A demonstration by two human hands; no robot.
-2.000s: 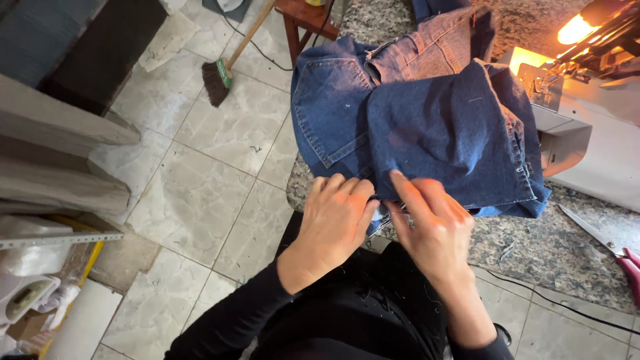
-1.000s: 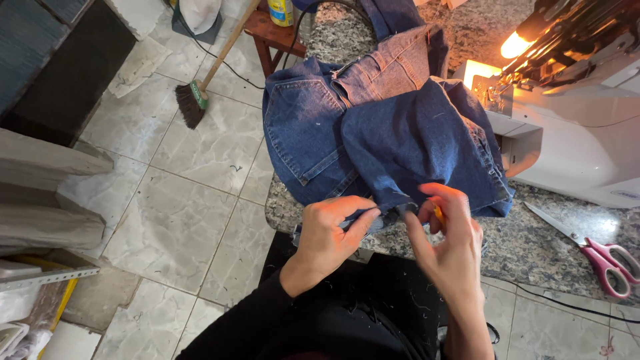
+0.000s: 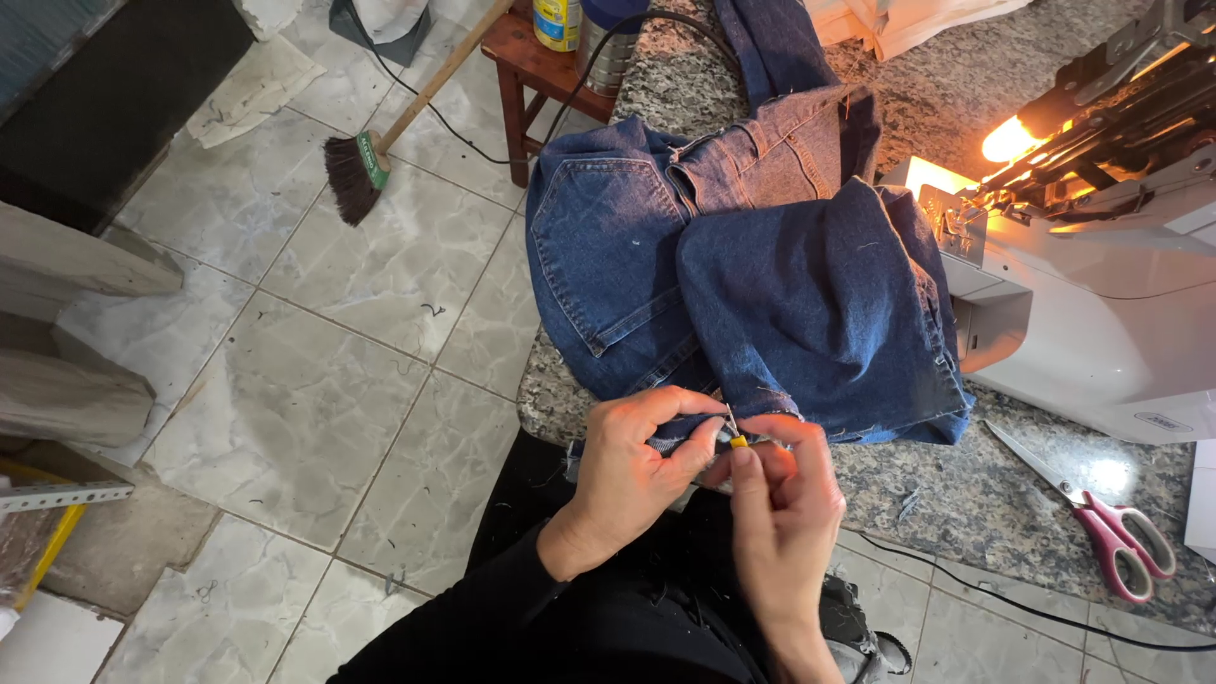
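A pair of blue denim jeans (image 3: 798,285) lies bunched over the edge of the granite worktop, with frayed raw edges. My left hand (image 3: 646,465) pinches a bit of the denim at its near edge between thumb and forefinger. Close on its right, my right hand (image 3: 784,484) grips a small tool with a yellow handle (image 3: 739,442) and a thin metal tip, which looks like a seam ripper. That tip points up at the cloth between my fingertips. What the curled fingers of the right hand cover is hidden.
At the right stands a white sewing machine (image 3: 1092,323) with its lamp lit. Scissors with pink handles (image 3: 1107,532) lie on the granite worktop (image 3: 950,494). A broom (image 3: 366,171) and a wooden stool (image 3: 518,57) holding cans are at the upper left. A black cable (image 3: 988,589) crosses below the worktop.
The yellow-handled tool now shows clearly in my right hand; a second ago only a bit of yellow showed there. Both hands have drawn close together at the denim edge. The view has shifted somewhat.
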